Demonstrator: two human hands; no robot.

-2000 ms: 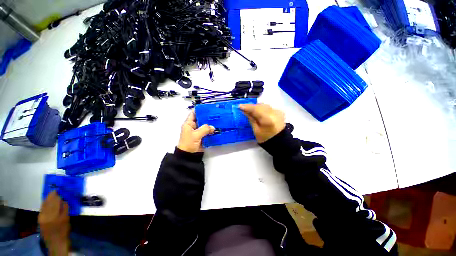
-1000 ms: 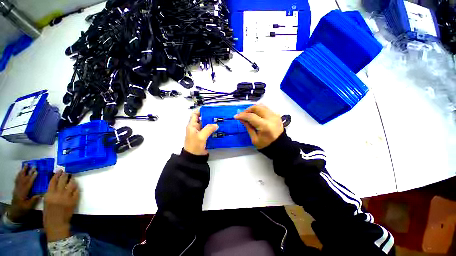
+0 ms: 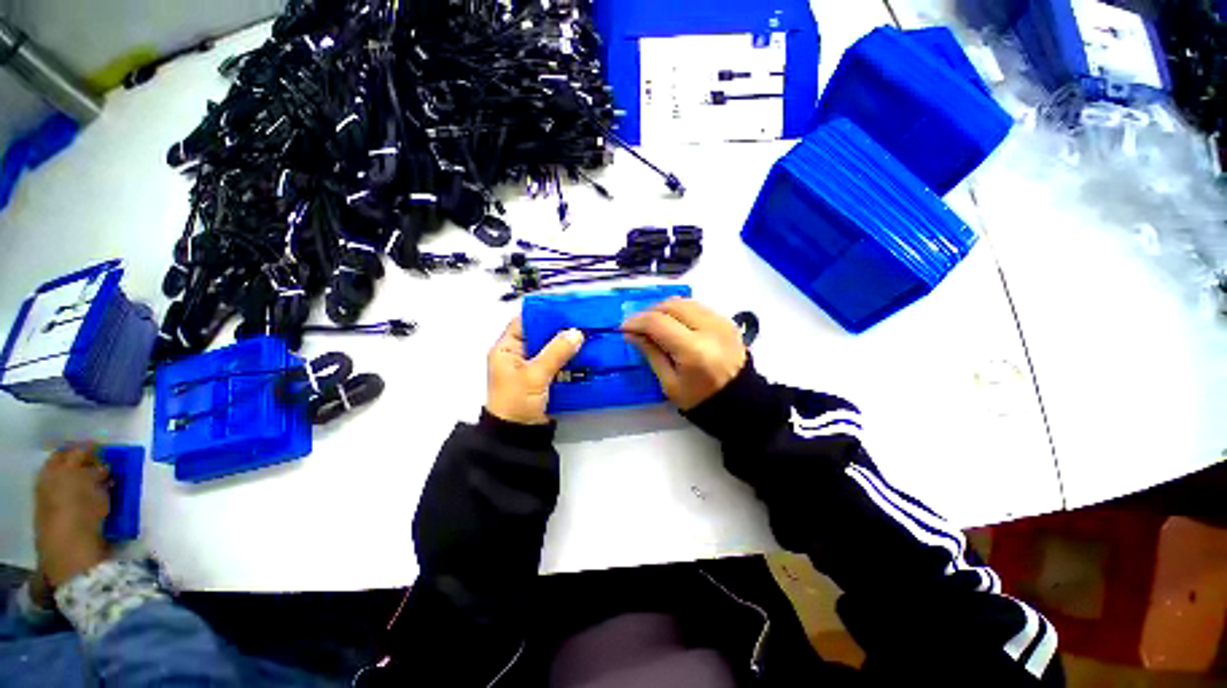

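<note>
A blue insert tray [image 3: 614, 391] is held between my hands above the white table. My left hand [image 3: 528, 371] grips its left side, with the thumb on the blue face over the upper plug area. My right hand [image 3: 689, 352] is at its upper right, fingers pinched on the thin black lead of a USB cable. A dark cable plug [image 3: 576, 376] lies on the lower part of the face. A black coil [image 3: 747, 327] sticks out past my right hand. The fingers hide the upper plug and part of the lead.
Cable pile [image 3: 390, 121] behind left; small coiled cable bundle [image 3: 659, 251] just beyond the tray. Stacks of empty trays [image 3: 861, 229] at right, blue box [image 3: 713, 81] behind. Loaded trays [image 3: 229, 410] and finished packs [image 3: 74, 336] at left. Another person's hand [image 3: 70, 504] holds a blue tray at lower left.
A plug and lead came onto the tray's upper part by one second ago. Now my left thumb has moved up over that plug. The other person's hands and tray have shifted left.
</note>
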